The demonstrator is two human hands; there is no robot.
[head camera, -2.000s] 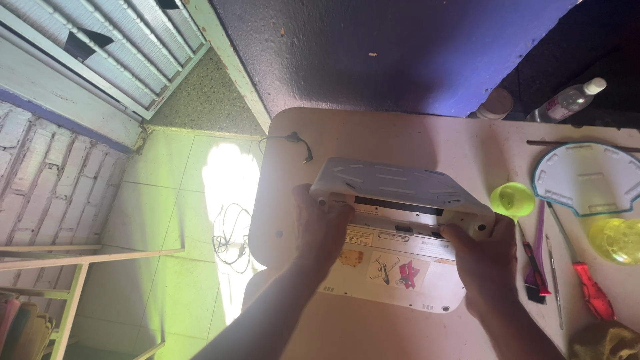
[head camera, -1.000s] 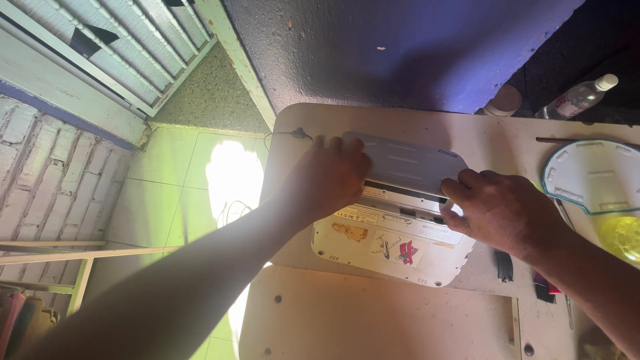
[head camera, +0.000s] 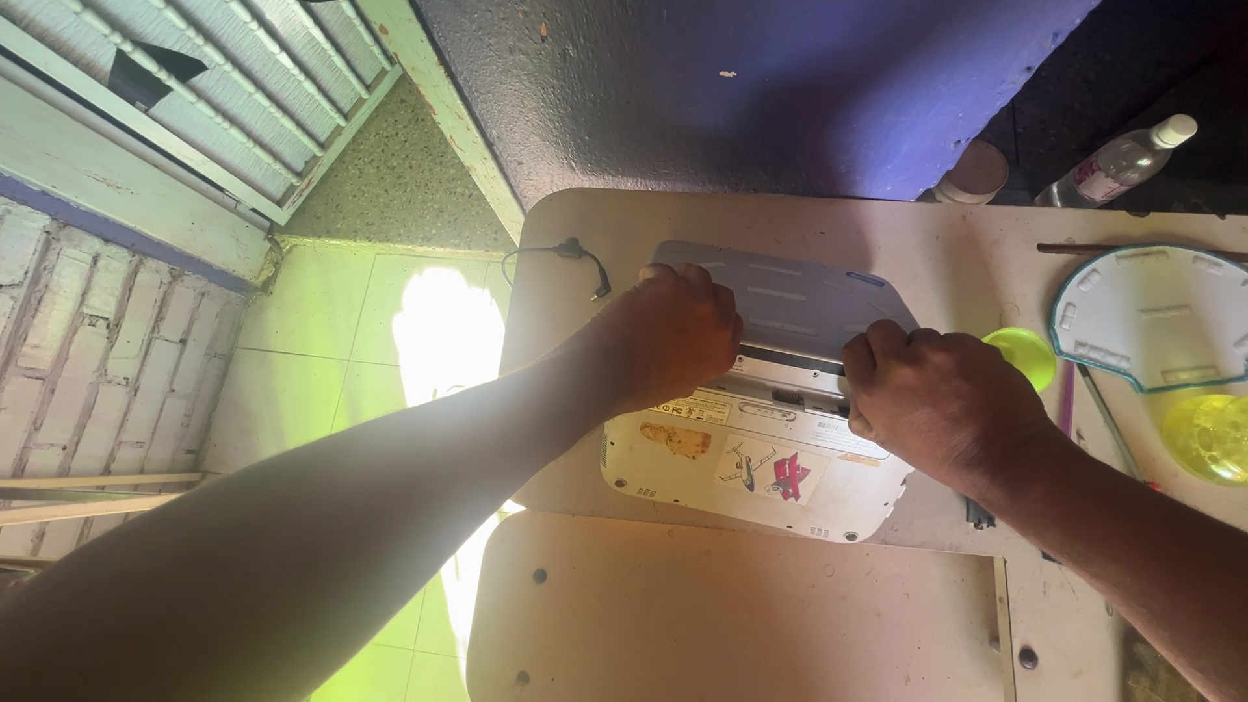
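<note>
A small white laptop [head camera: 702,483] lies underside up on the table, with stickers and a brown stain on its base. An open slot with a dark connector runs across it near the hinge. Beyond the slot its grey-blue lid panel [head camera: 780,292] shows, angled away from the base. My left hand [head camera: 678,336] grips the hinge side at the left end, fingers curled over the edge. At the right end my right hand [head camera: 931,395] pinches the same side between thumb and fingers. The fingertips of both are partly hidden.
A short black cable [head camera: 585,255] lies at the table's far left corner. To the right are a green cup [head camera: 1024,359], a yellow bowl [head camera: 1209,439], a white teal-rimmed plastic piece [head camera: 1150,317] and tools. A clear bottle [head camera: 1116,166] stands beyond the table beside a jar [head camera: 973,174].
Both hands have shifted from the laptop's sides to over its hinge edge. The lid panel, raised toward the view two seconds ago, now leans farther back.
</note>
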